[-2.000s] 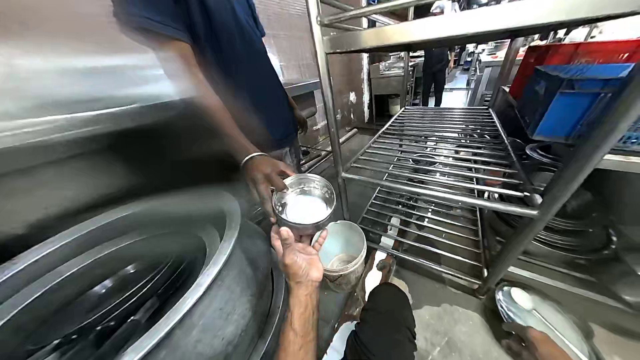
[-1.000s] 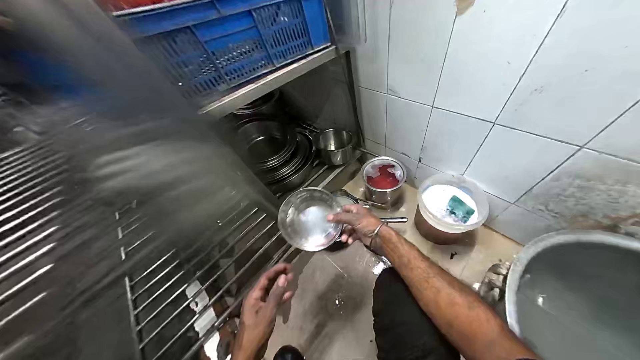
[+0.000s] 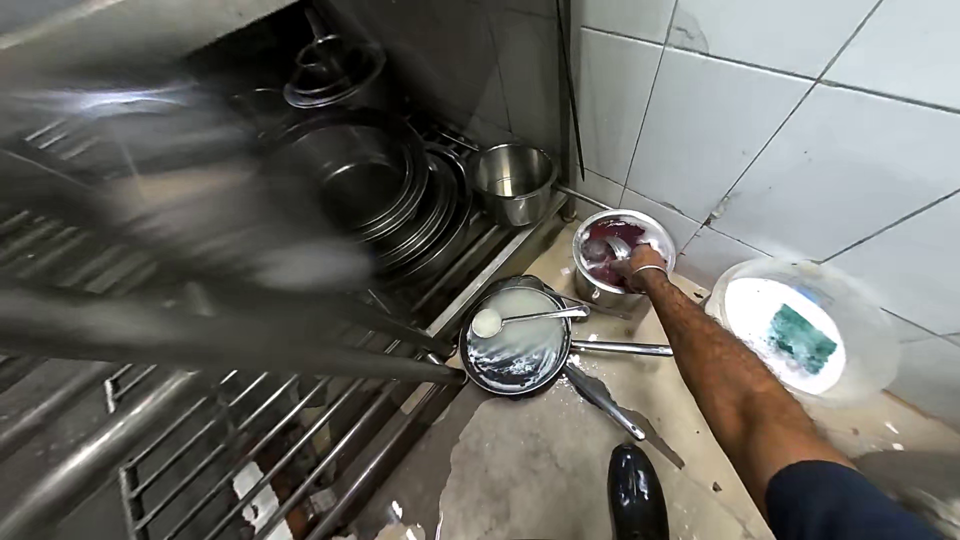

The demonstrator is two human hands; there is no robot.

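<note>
My right hand (image 3: 641, 266), with a metal bangle on its wrist, reaches into a steel pot (image 3: 589, 285) holding reddish, foamy contents (image 3: 611, 232). The fingers are partly hidden beside a shiny metal object in the pot; whether they grip it cannot be told. Left of the pot, a dark frying pan (image 3: 517, 367) with whitish liquid stands on the floor, with a metal ladle (image 3: 540, 315) lying across it. To the right of my forearm is a translucent tub (image 3: 877, 360) with white foam and a green scouring pad (image 3: 802, 337). My left hand is out of view.
A metal rack (image 3: 360, 360) runs along the left, its near bars blurred. Dark round pans (image 3: 367, 172) and a steel saucepan (image 3: 514, 184) stand on its lower level. White wall tiles (image 3: 727, 127) rise behind the pot. A black shoe (image 3: 637, 491) is on the wet floor.
My right hand has moved from the rack side into the steel pot; one second ago it held a shiny metal bowl. My left hand has left the view. The view has swung towards the tiled wall.
</note>
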